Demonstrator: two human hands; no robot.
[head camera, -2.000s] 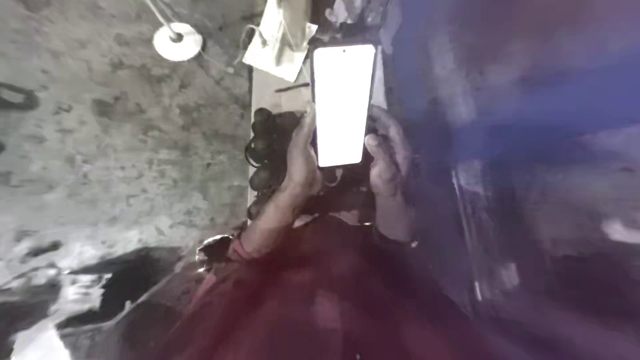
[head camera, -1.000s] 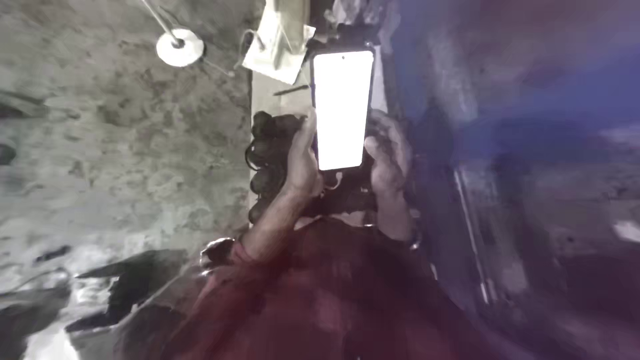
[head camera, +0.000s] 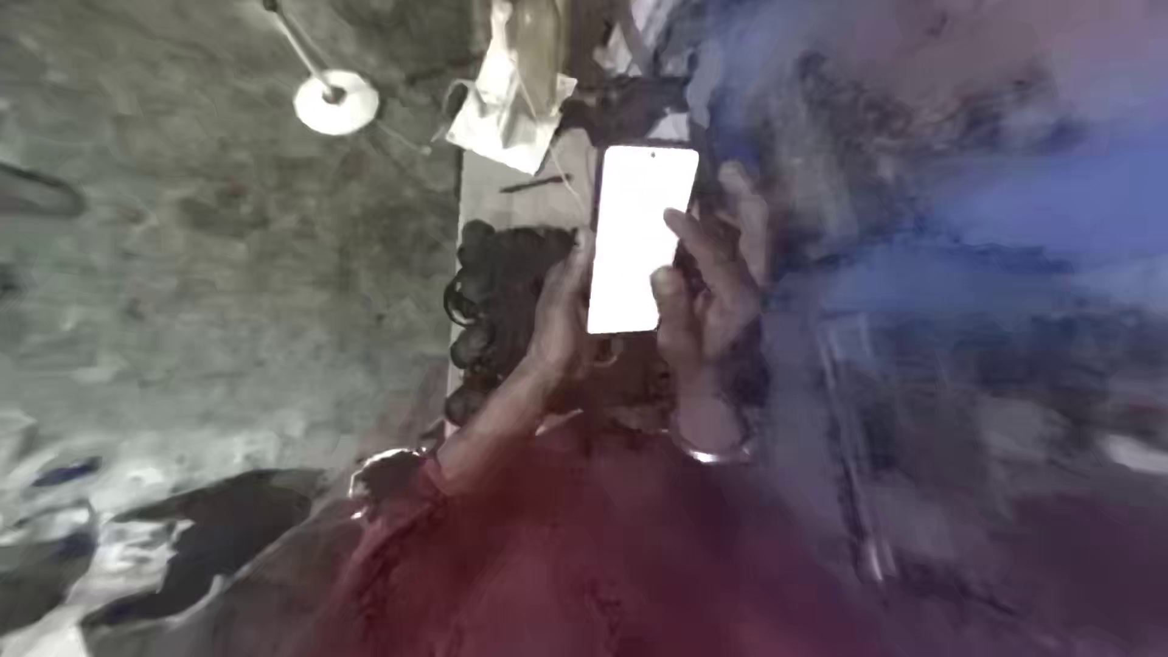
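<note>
A smartphone with a glowing white screen is upright in front of me. My left hand grips its left edge, and the fingers behind it are hidden. At the lower right of the phone is my right hand, its index fingertip over the screen's right side and its thumb by the lower right edge. The other fingers of that hand are spread apart. Below the phone, dark rounded items lie in a row along the left edge of a pale narrow surface.
A thin dark stick-like object lies on the pale surface, near a white crumpled sheet or bag. A round white base with a pole stands on the floor at upper left. Dark and white cloth-like things lie at lower left.
My right hand has moved off the phone's right edge, and its index finger now reaches over the screen. My left hand still holds the phone.
</note>
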